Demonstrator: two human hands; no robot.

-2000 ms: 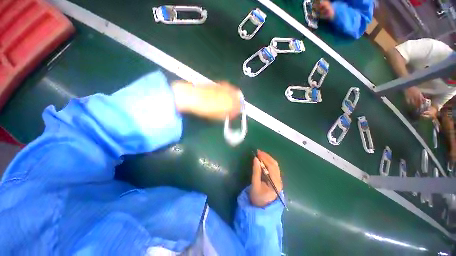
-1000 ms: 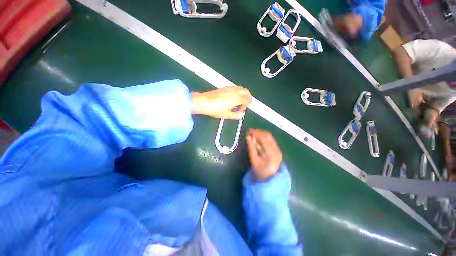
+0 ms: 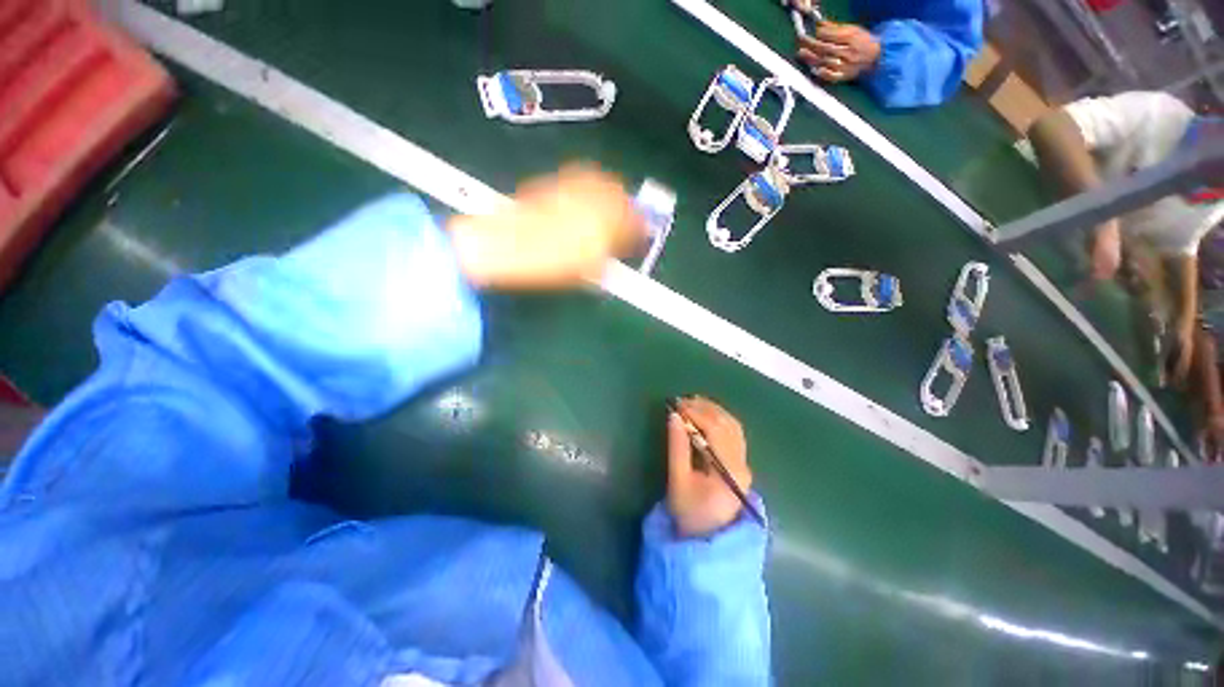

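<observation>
My left hand [image 3: 557,231] is blurred and reaches over the pale metal edge strip. A white frame with a blue patch [image 3: 654,222] shows at its fingertips, at the near edge of the green belt; the hand hides part of it, and the grip is not clear. My right hand [image 3: 707,463] is over the near green surface and holds a thin dark pen-like tool [image 3: 717,460], slanting from the fingertips back towards the cuff. No frame is at the right hand.
Several white frames lie on the belt, one at the top [image 3: 571,97] and some overlapping [image 3: 749,208]. The metal strip [image 3: 808,385] runs diagonally. A red tray [image 3: 67,121] is at left, a grey metal bar [image 3: 1114,487] at right. People's hands [image 3: 840,51] are across the belt.
My left hand has moved up and away with the frame, from the near surface to the belt edge. My right hand has moved down, away from the left hand, and the tool shows clearly.
</observation>
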